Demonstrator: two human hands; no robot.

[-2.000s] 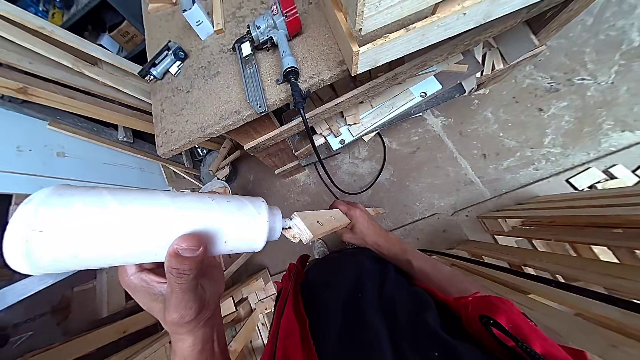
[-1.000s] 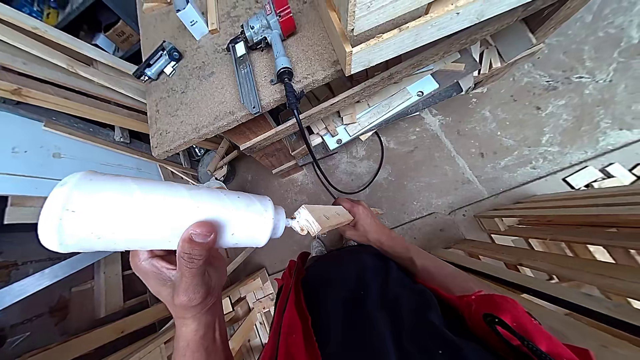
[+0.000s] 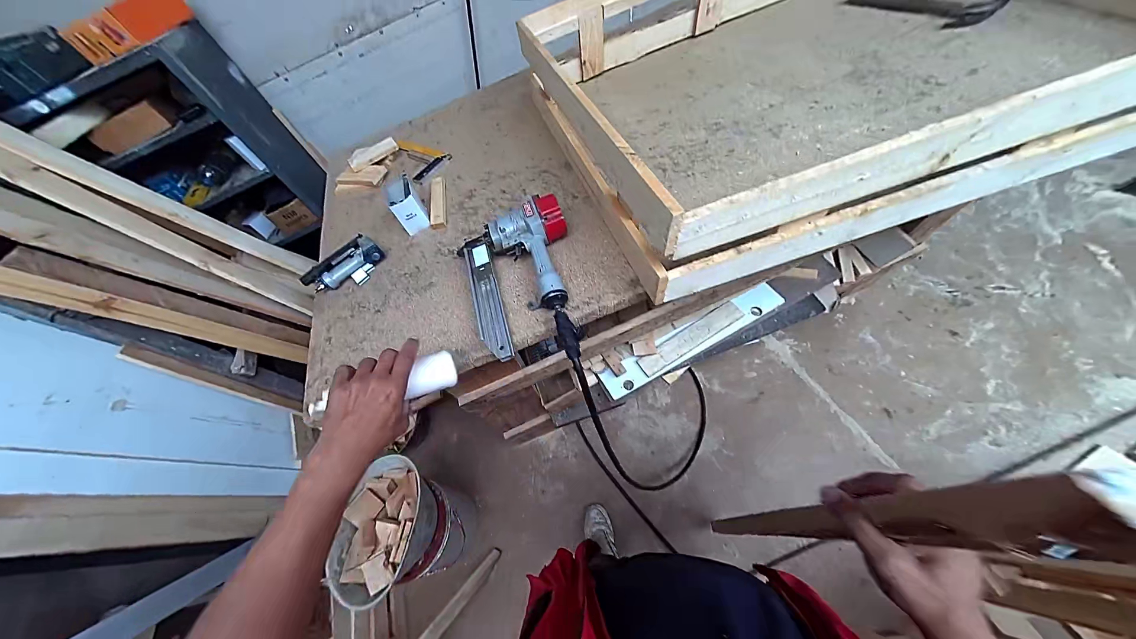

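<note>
My left hand [image 3: 373,399] is closed around a white plastic bottle [image 3: 432,374], which lies on its side at the near left corner of the particle-board workbench [image 3: 417,311]. At the lower right, my right hand [image 3: 896,541] grips a brown wooden board [image 3: 967,515], blurred by motion; its far end runs off towards the frame's edge. A pneumatic nailer [image 3: 532,244] with a red cap lies on the bench, its black hose [image 3: 612,444] hanging to the floor. To its left rests a smaller nail gun or stapler [image 3: 344,263].
A slatted wooden frame [image 3: 657,213] stands on the bench. Below my left hand is a bucket [image 3: 342,555] of wood offcuts. Long planks [image 3: 151,231] lean at left beside a shelf [image 3: 240,98]. A small white box [image 3: 407,209] and wood scraps lie on the bench.
My left hand has moved with the bottle from in front of me to the bench corner. My right hand has moved out to the right. The bottle tip and wood are apart. The view has shifted.
</note>
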